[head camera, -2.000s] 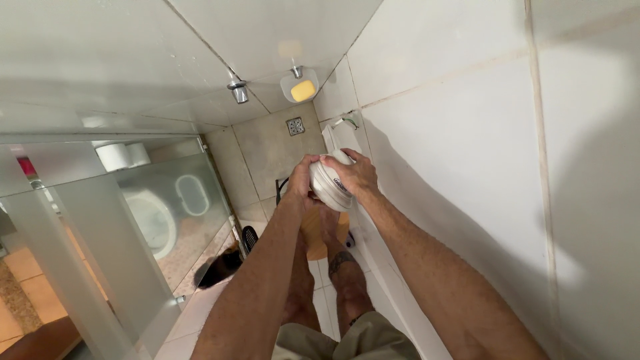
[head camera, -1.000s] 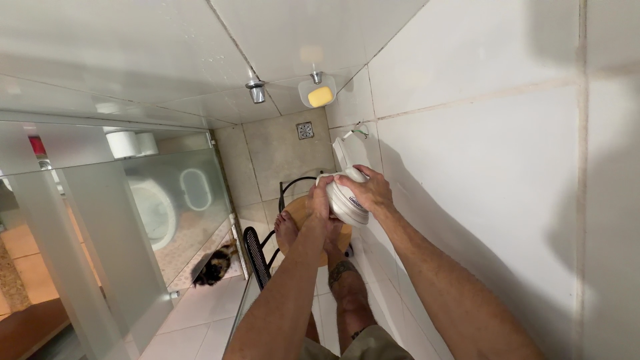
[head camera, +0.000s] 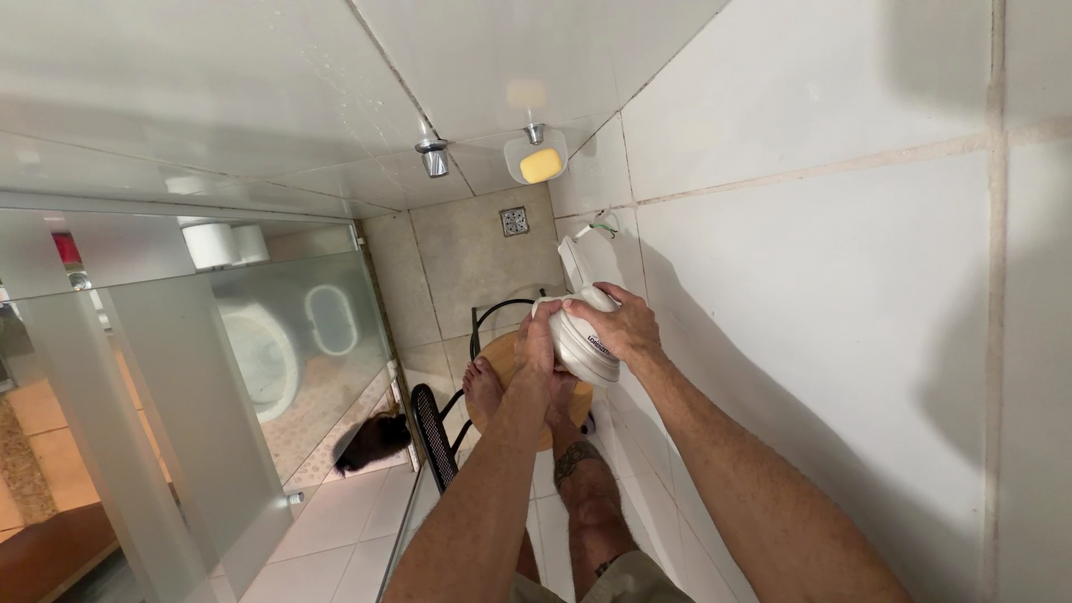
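A white plastic electric shower head [head camera: 582,350] is held between my two hands, in the middle of the head view. My left hand [head camera: 538,335] grips its left side, and my right hand [head camera: 618,321] wraps over its upper right side, fingers bent round the edge. The white arm [head camera: 576,261] of the shower reaches up from it toward the tiled wall. Near the top of that arm, thin wires [head camera: 601,227], one of them green, stick out of the wall. My bare feet [head camera: 481,385] stand on a round wooden stool seat [head camera: 505,356] below the hands.
A black metal chair [head camera: 431,431] stands beside the stool. On the wall are a chrome valve knob [head camera: 433,157] and a dish with yellow soap [head camera: 541,166]. A floor drain [head camera: 514,221] lies below. Left are a glass partition [head camera: 193,402], a toilet [head camera: 264,368] and a dark-furred cat [head camera: 375,441].
Both hands stay on the shower head and have shifted their hold slightly. The cat on the floor has changed its pose. The view has moved somewhat.
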